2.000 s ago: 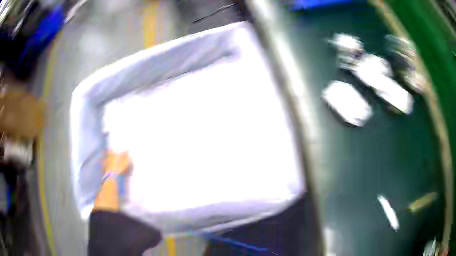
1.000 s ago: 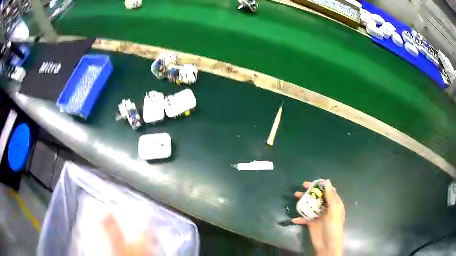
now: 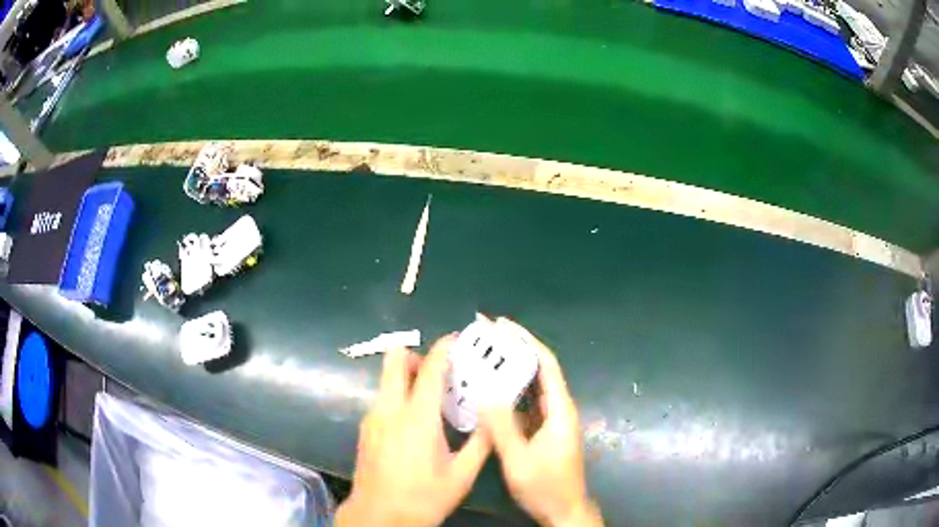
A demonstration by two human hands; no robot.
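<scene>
A white socket adapter with dark slots on its face is held between my two hands above the near part of the dark green bench. My left hand grips its left side and my right hand grips its right side. The fingers hide the lower part of the adapter. A white-handled pointed tool lies just left of the adapter, close to my left fingertips. A pale tan pointed stick lies farther back on the bench.
Waiting units and exposed inner assemblies lie at the left. Beyond them are a blue parts bin and a black mat. The lined crate is at the lower left. A pale strip borders the green conveyor.
My left hand has come from over the crate to the adapter. My right hand has moved left with its unit, which now shows a slotted white face. The view has shifted right.
</scene>
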